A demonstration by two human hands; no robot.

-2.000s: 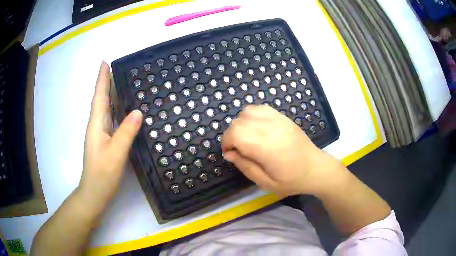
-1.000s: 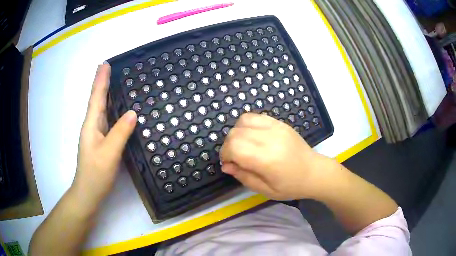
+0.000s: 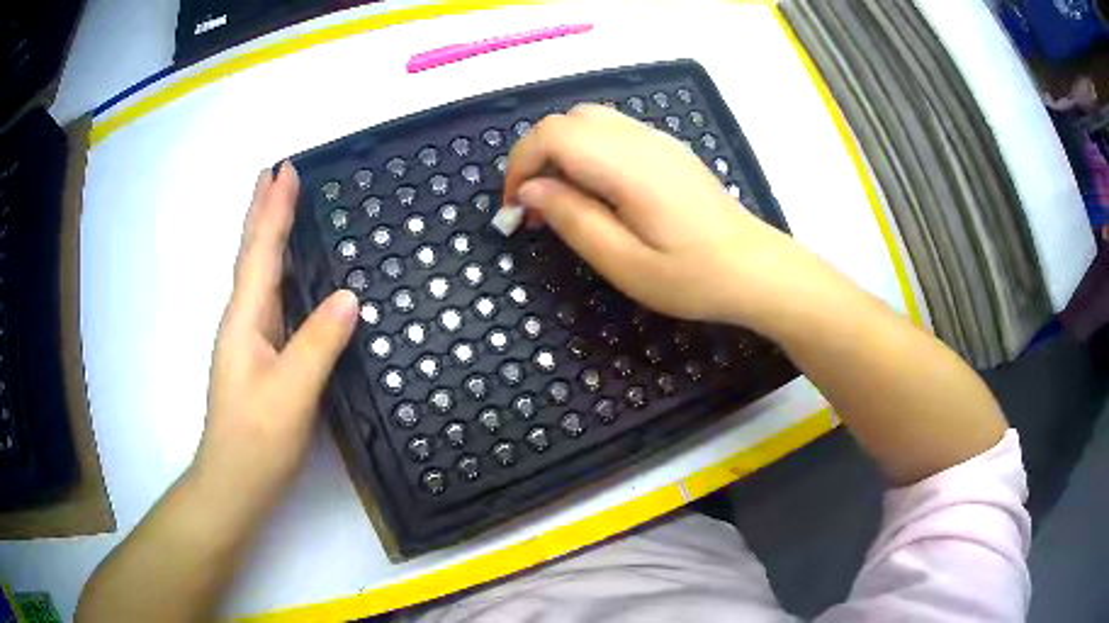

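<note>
A black plastic tray (image 3: 474,526) with rows of round pockets lies slightly tilted in front of me. Small shiny round parts (image 3: 451,320) sit in the pockets. My left hand (image 3: 286,329) rests at the tray's left edge, fingers along the side and thumb on the rim. My right hand (image 3: 620,207) is over the upper middle of the tray. Its thumb and fingers pinch a small white swab or folded wipe (image 3: 508,220), tip down near the parts. The right hand and forearm hide part of the tray.
A pink pen (image 3: 499,46) lies beyond the tray. A thick grey-brown layered stack (image 3: 924,170) stands at right. Dark trays lie at the left edge (image 3: 31,304) and back left (image 3: 262,17). Yellow tape (image 3: 584,516) borders the white bench top. Brown cardboard shows under the tray's left edge.
My right hand has moved up and away from the tray's lower middle to its upper middle, and the white tip now shows. My left hand stays at the left edge.
</note>
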